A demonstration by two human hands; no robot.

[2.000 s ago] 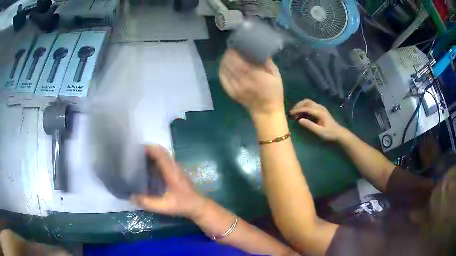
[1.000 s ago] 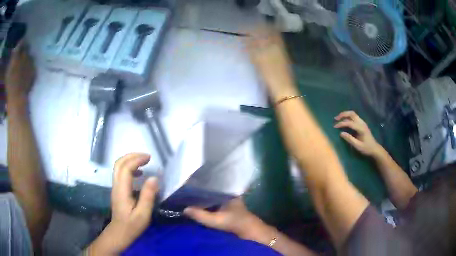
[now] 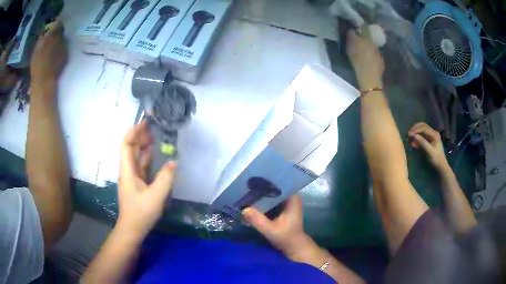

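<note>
My right hand [image 3: 283,222] holds an open light-blue and white retail box [image 3: 249,166] from below, near the bench edge. The box is tilted, with its white open end and flaps up to the right. My left hand [image 3: 141,177] is around the handle of a dark grey handheld fan [image 3: 173,105]; the grip is partly blurred. The fan's round grille faces up, and a yellow-green spot shows by its handle. A second grey fan [image 3: 148,80] lies just behind it, partly hidden.
Several light-blue boxes [image 3: 191,30] lie picture side up at the back left. White paper [image 3: 94,138] covers the green bench [image 3: 349,205]. A neighbour's arm [image 3: 47,133] is at left. Another person's arms [image 3: 383,144] are at right, near a blue desk fan [image 3: 446,47].
The box has turned so its open end points up and right and its printed front shows. My left hand has reached forward to the fan, which has turned grille up. The view has shifted right.
</note>
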